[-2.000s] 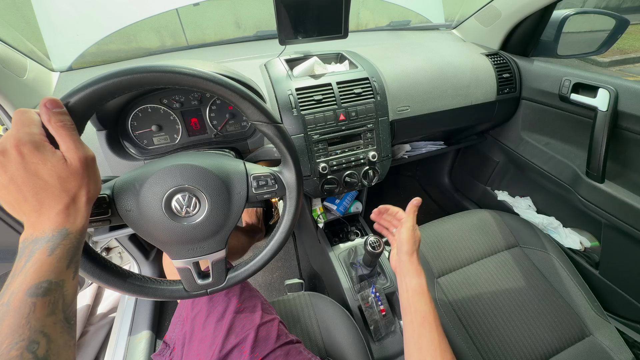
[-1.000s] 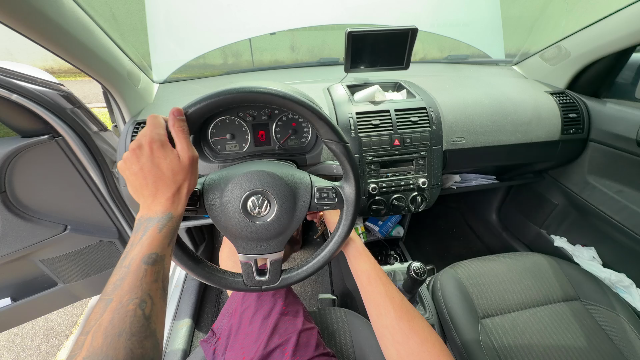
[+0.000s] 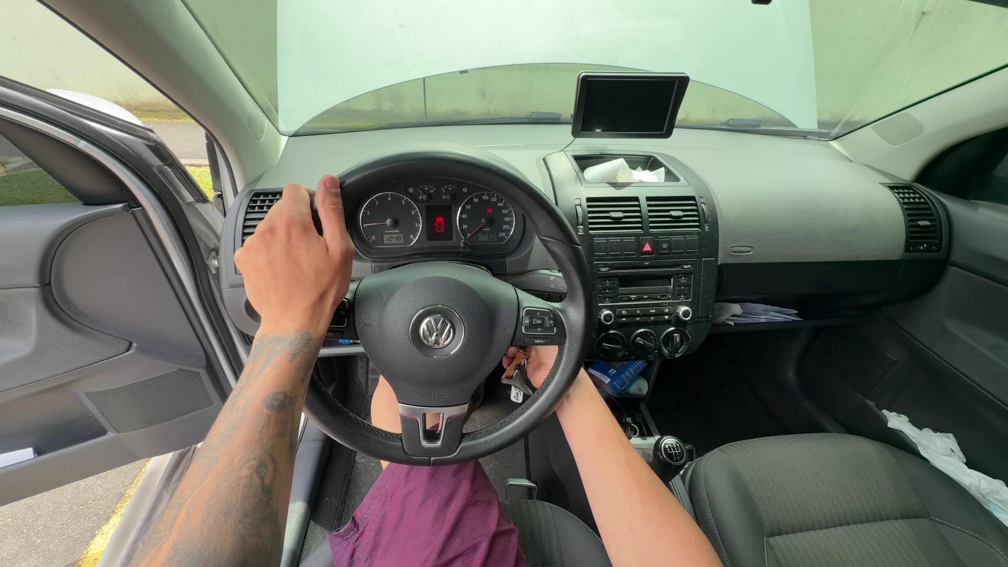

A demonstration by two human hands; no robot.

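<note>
My left hand (image 3: 298, 256) grips the upper left rim of a black Volkswagen steering wheel (image 3: 435, 331), its thumb lying over the top. Behind the wheel's lower right side, my right hand (image 3: 543, 364) is at the steering column by the ignition, its fingers at a bunch of keys (image 3: 517, 375) with a brown tag; the wheel rim and spoke hide part of it. The instrument cluster (image 3: 438, 220) shows a red open-door symbol between two round dials. The gear lever (image 3: 672, 451) stands to the right of my right forearm.
A dark-screened display (image 3: 628, 105) stands on the dashboard above the car radio (image 3: 646, 285). The driver's door (image 3: 110, 315) is open at left. Outside the windshield, the bonnet (image 3: 543, 47) is raised. The passenger seat (image 3: 850, 488) is at right, white cloth or plastic (image 3: 941, 453) beyond it.
My right hand has moved from above the gear lever, where it was two seconds ago, to the keys behind the wheel. My left hand stays on the rim. The view has swung left.
</note>
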